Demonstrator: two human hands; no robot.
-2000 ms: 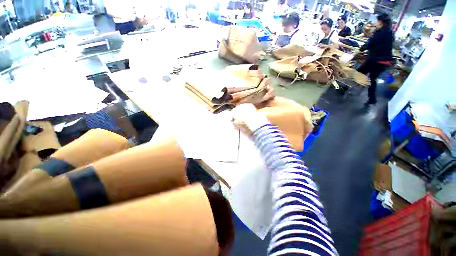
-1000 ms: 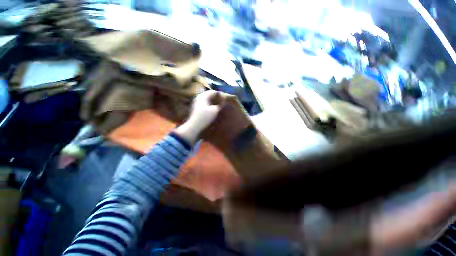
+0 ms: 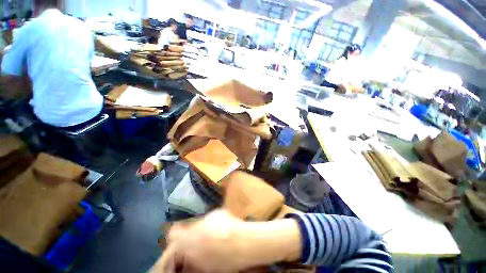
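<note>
My right hand (image 3: 213, 242), blurred and in a striped sleeve, is at the bottom centre. Its fingers are curled on a brown garment piece (image 3: 253, 196), which shows just above the hand and in small bits below it. The fingertips and the rest of the piece are hidden or cut off. My left hand cannot be made out. Ahead, a heap of brown pieces (image 3: 205, 125) rests on a stand, with a flat orange piece (image 3: 213, 160) on its near side.
A grey bucket (image 3: 309, 189) stands right of the heap. A white table (image 3: 373, 213) with folded brown pieces (image 3: 389, 168) is at right. Brown pieces lie over a blue bin (image 3: 72, 234) at lower left. A person in a light shirt (image 3: 58, 64) sits at upper left.
The view has swung and the heap now stands farther ahead. The left arm that reached to the heap is gone from view. The right arm now crosses the bottom.
</note>
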